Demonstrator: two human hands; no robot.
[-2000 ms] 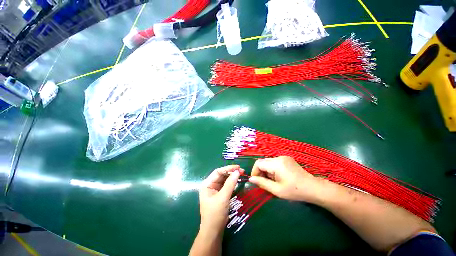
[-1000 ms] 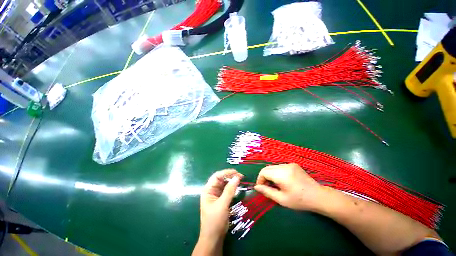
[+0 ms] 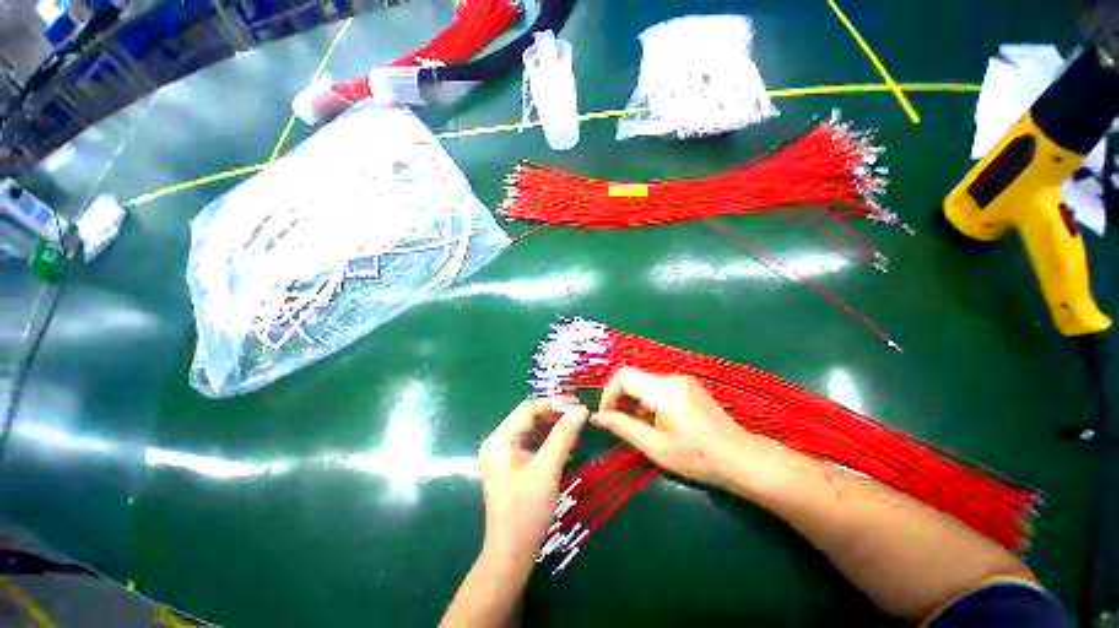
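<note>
Red lead wires [image 3: 785, 417] lie in a long pile with white sleeves [image 3: 568, 350] on their left ends. A smaller group of red wires [image 3: 604, 481] with white-tipped ends fans out below my hands. My left hand [image 3: 522, 464] is at the left, thumb and finger pinched on a small white piece at the fingertips. My right hand [image 3: 669, 423] lies over the wires, its thumb and forefinger pinched close to the left fingertips. Something thin between the fingertips is too small to make out clearly.
Beyond lies a red wire bundle [image 3: 706, 196] with a yellow band. A large clear bag [image 3: 331, 245] is at left, a clear bottle [image 3: 553, 92] and small bag [image 3: 699, 76] at the far side. A yellow heat gun [image 3: 1031, 196] lies at right by white paper [image 3: 1009, 92].
The view has shifted, showing more of the heat gun. My hands have moved up closer to the sleeved wire ends, and their fingertips are nearer each other.
</note>
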